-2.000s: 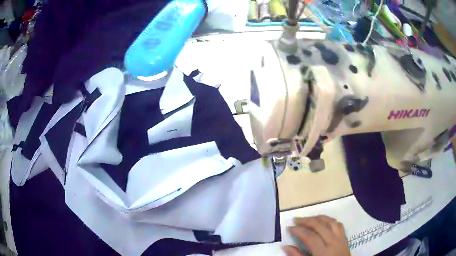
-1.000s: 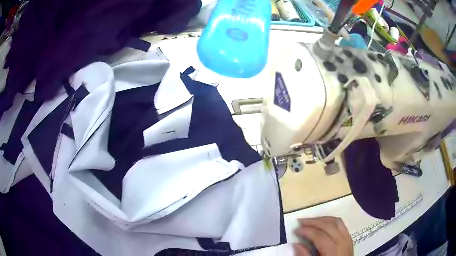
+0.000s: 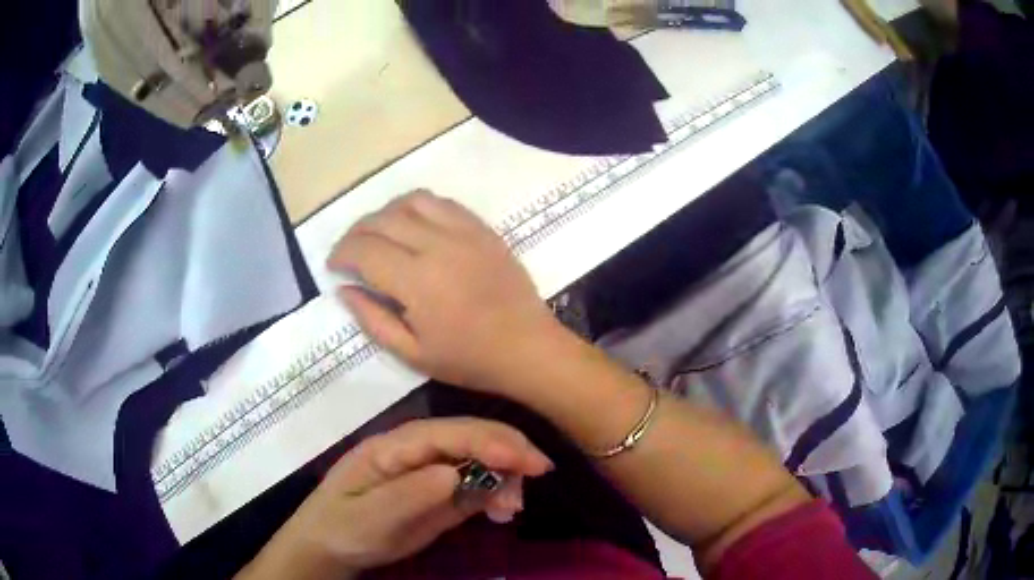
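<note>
My left hand (image 3: 414, 493), below the table edge, holds a small shiny metal bobbin case (image 3: 479, 480) between its fingertips. My right hand (image 3: 437, 295), with a bracelet at the wrist, is over the table's front edge, fingers bent; something dark shows between thumb and fingers, but I cannot tell whether it is held. The pale panel (image 3: 232, 244) lies left of my right hand, its corner near the fingers and its top edge at the presser foot (image 3: 255, 113). The dark panel (image 3: 147, 419) shows beneath and beside it.
The sewing machine head (image 3: 176, 57) is at upper left. A printed ruler (image 3: 635, 164) runs along the table's front edge. A curved dark piece (image 3: 544, 79) and snips (image 3: 697, 17) lie right of the needle. Pale pieces with dark stripes (image 3: 782, 329) hang over a blue basket (image 3: 958, 453) at right.
The view has swung down and to the right. My left hand with the bobbin case and both forearms now show. My right hand stays near the panel's corner at the table edge.
</note>
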